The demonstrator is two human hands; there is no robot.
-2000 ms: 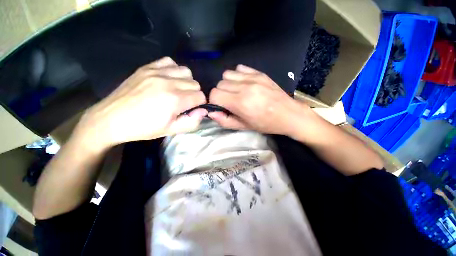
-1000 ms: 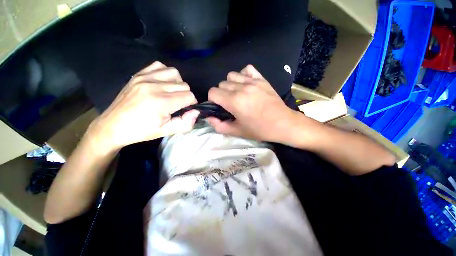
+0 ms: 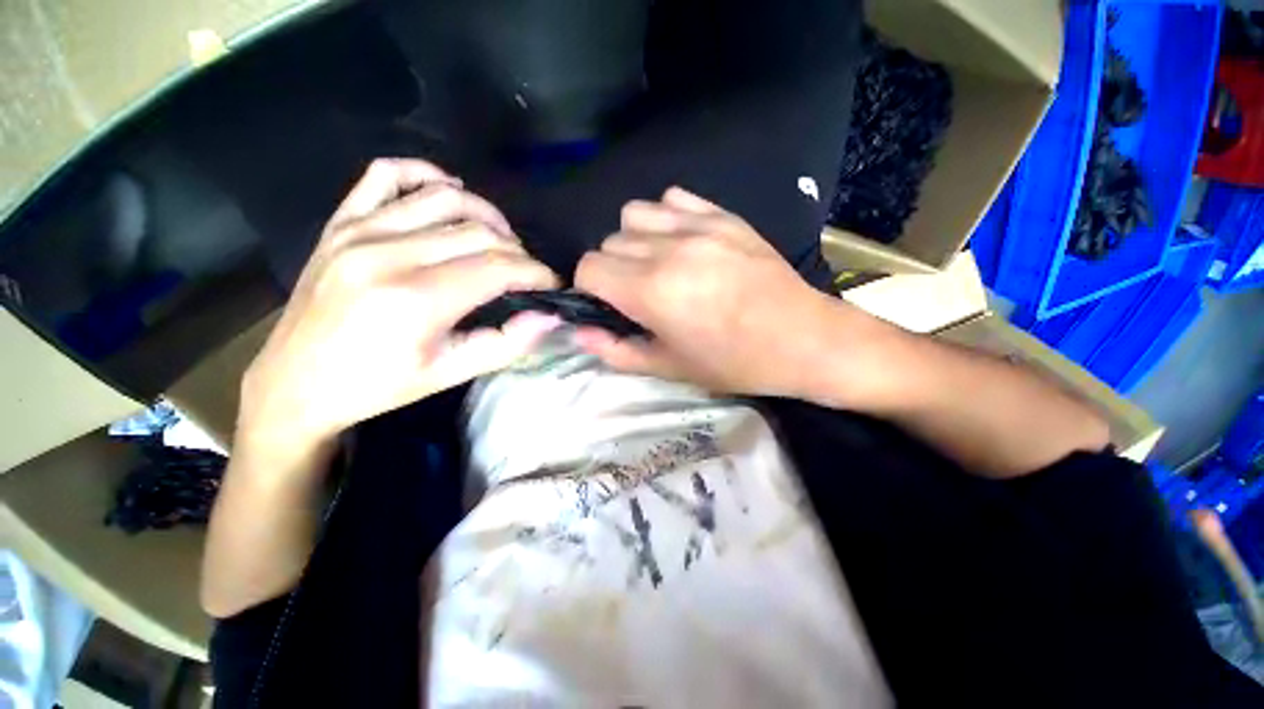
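A black moulded piece (image 3: 552,303) is held between my two hands, just above the top of the light, stained apron (image 3: 652,582) on my lap. My left hand (image 3: 395,284) grips its left part with fingers curled over it and the thumb below. My right hand (image 3: 700,294) grips its right part in the same way. The fingers cover most of the piece, so its full shape is hidden.
A carton (image 3: 991,153) at the upper right holds a heap of black parts (image 3: 894,139). A blue crate (image 3: 1060,236) with black clumps stands beyond it. Another carton (image 3: 63,533) with black parts is at the left. A dark glossy surface (image 3: 180,263) lies in front.
My left hand has shifted, its fingers now more spread over the piece, and more of the black piece shows between the hands. The view has also shifted slightly. Both hands keep hold.
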